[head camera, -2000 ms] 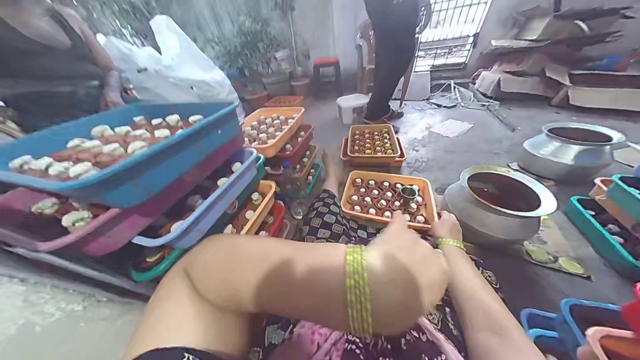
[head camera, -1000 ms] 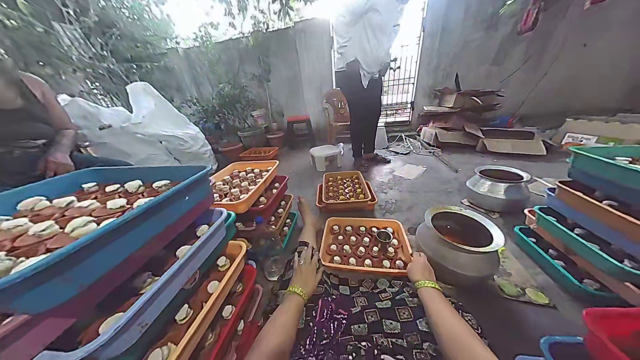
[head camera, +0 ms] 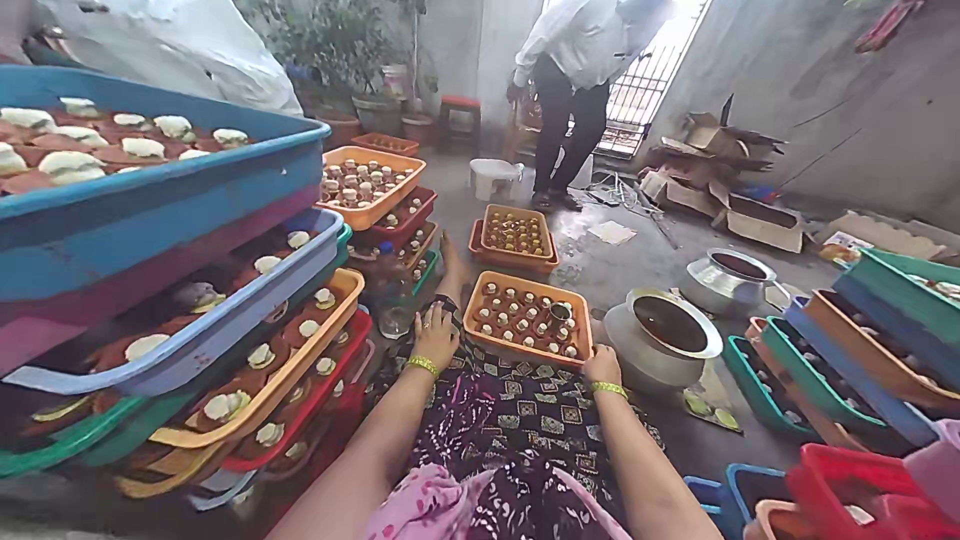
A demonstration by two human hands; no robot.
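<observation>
An orange plastic tray (head camera: 480, 335) of small clay pots with pale tops lies in front of my lap. A small metal cup (head camera: 559, 315) sits among the pots at the tray's right side. My right hand (head camera: 602, 366) grips the near right corner of this tray. My left hand (head camera: 436, 337) rests on my patterned clothing at the knee, fingers somewhat spread, holding nothing. Just right of the tray stands a round metal pot (head camera: 664, 337) with dark liquid. Behind the tray, another orange tray (head camera: 517, 251) of small pots sits on a similar one.
Stacked trays of topped pots rise at left, the uppermost blue (head camera: 150, 180). More trays (head camera: 847, 390) stand at right, near a second metal pot (head camera: 731, 281). A plastic bottle (head camera: 394, 300) is by my left knee. A person (head camera: 574, 90) stands behind, beside cardboard boxes (head camera: 761, 221).
My left hand has moved from over the tray to my left knee. My right hand stays at the tray's right side. The standing person now leans to the right.
</observation>
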